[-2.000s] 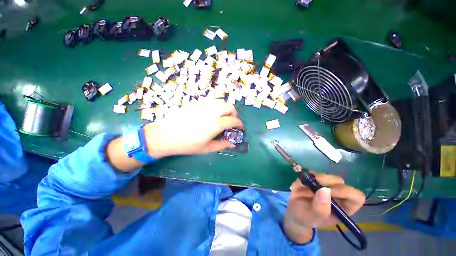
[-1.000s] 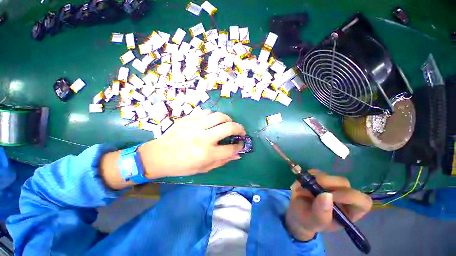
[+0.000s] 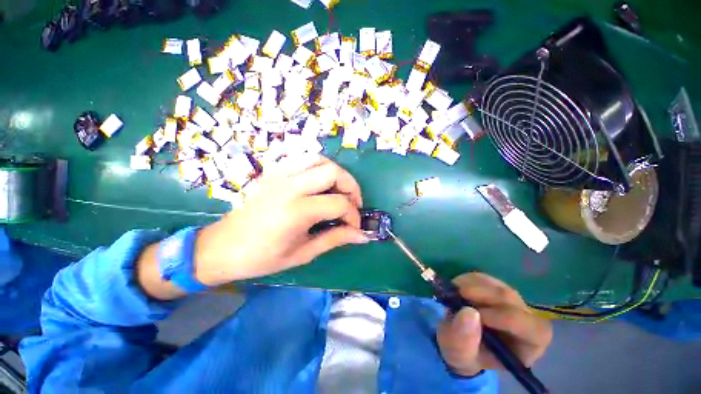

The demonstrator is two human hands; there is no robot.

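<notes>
My left hand (image 3: pixel 284 219) holds a small dark device unit (image 3: pixel 377 224) on the green mat, its fingers around the unit's left side. My right hand (image 3: pixel 492 327) holds the soldering iron (image 3: pixel 442 288) by its black handle. The iron's tip is at the right edge of the unit; whether it touches is too small to tell. A single lithium cell (image 3: pixel 428 186) lies right of the unit, its thin leads pointing toward it. A big loose pile of white cells (image 3: pixel 307 100) lies beyond my left hand.
Solder spool (image 3: pixel 21 191) at left, a thin strand running toward my left hand. Unit with cell (image 3: pixel 88 129) above it. Row of dark units (image 3: pixel 100 19) at far left. Fan (image 3: pixel 538 131), tan tub (image 3: pixel 603 206) and flat blade with white handle (image 3: pixel 516 219) at right. Black flat part (image 3: pixel 460 42) behind.
The iron's tip has moved left and slightly down onto or close to the unit. My left hand still holds the unit. The whole view has shifted a little.
</notes>
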